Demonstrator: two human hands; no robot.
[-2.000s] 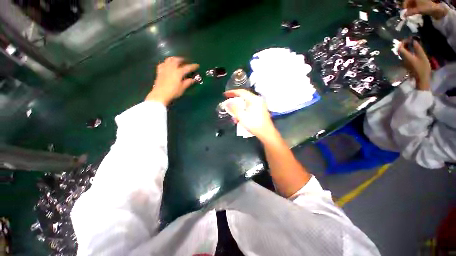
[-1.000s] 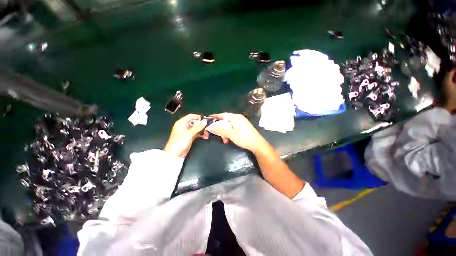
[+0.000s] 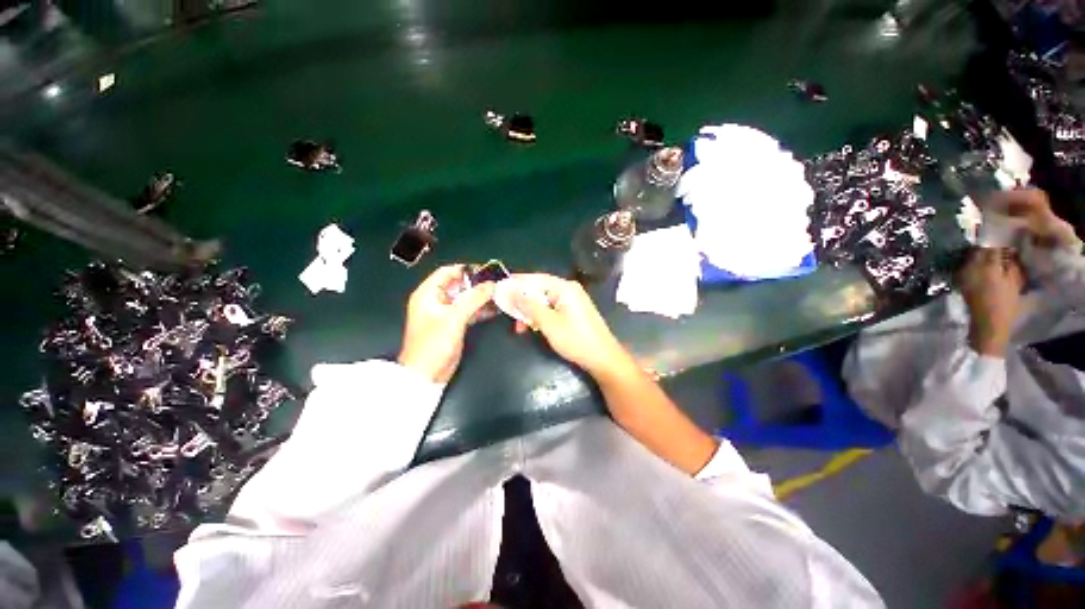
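My left hand point(image 3: 438, 319) holds a black keychain point(image 3: 487, 275) with a shiny edge between its fingertips, just above the near part of the green surface. My right hand point(image 3: 564, 319) pinches a small white cloth point(image 3: 516, 293) against the keychain's right side. The fingers hide part of both. A single keychain point(image 3: 414, 239) lies just beyond my left hand, and a crumpled white cloth point(image 3: 328, 259) lies left of it. Flat cloth sheets point(image 3: 659, 272) lie right of my right hand.
Two clear bottles point(image 3: 607, 242) stand by a cloth stack point(image 3: 747, 200) on a blue tray point(image 3: 779, 269). Keychain piles lie at left point(image 3: 155, 399) and right point(image 3: 875, 208). Single keychains lie farther back. A coworker's hands point(image 3: 999, 268) are at right. A metal bar point(image 3: 95, 208) is at upper left.
Two seconds ago my left hand reached over the surface; since then it has come together with my right at a keychain. Over the last second, the keychain's black face has turned more into view.
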